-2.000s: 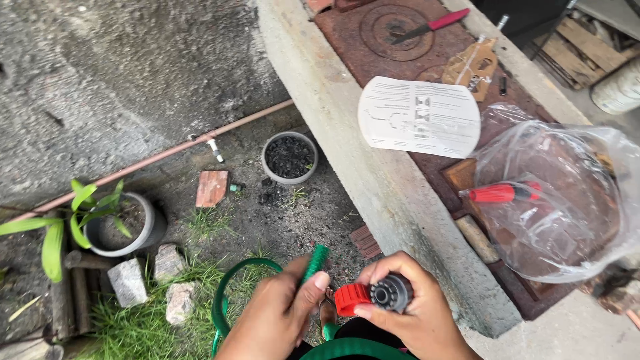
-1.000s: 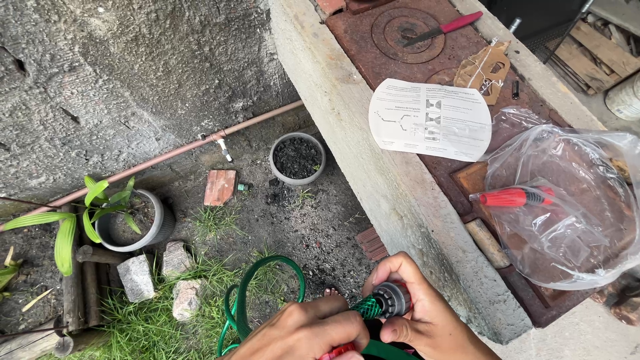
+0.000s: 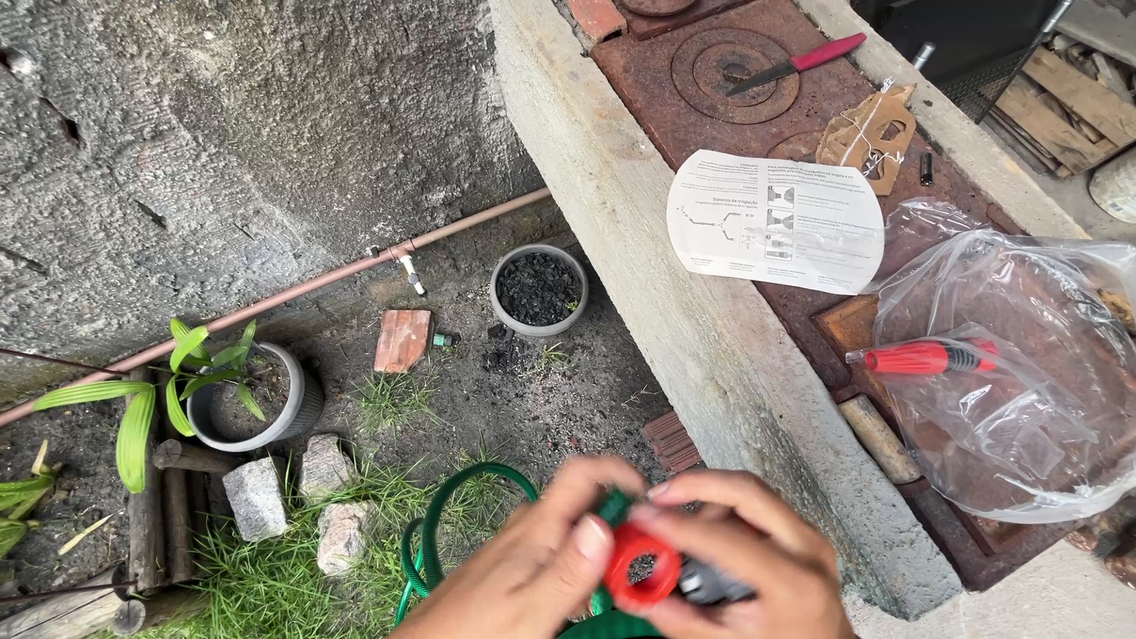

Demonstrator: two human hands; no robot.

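At the bottom centre my left hand (image 3: 541,555) pinches the green hose end (image 3: 614,508) between thumb and fingers. A red plastic ring nut (image 3: 642,568), its round opening facing the camera, sits against the fingertips of both hands. My right hand (image 3: 754,541) holds the dark grey hose fitting (image 3: 710,586), mostly covered by its fingers, and touches the red nut. The fingers are slightly blurred, so how the parts meet is hidden. Loops of the green garden hose (image 3: 432,524) lie on the grass and pass below my hands.
A concrete ledge (image 3: 657,266) borders a rusty iron stovetop bearing a red-handled knife (image 3: 821,53), a printed sheet (image 3: 775,222) and a clear plastic bag (image 3: 1021,426) beside a red spray nozzle (image 3: 923,357). Left are potted plants, stones (image 3: 256,499) and a pipe (image 3: 311,286) with a small tap (image 3: 412,275).
The red nut, beside the fitting at first and low under my left hand one second ago, is now up between both hands with its opening toward the camera.
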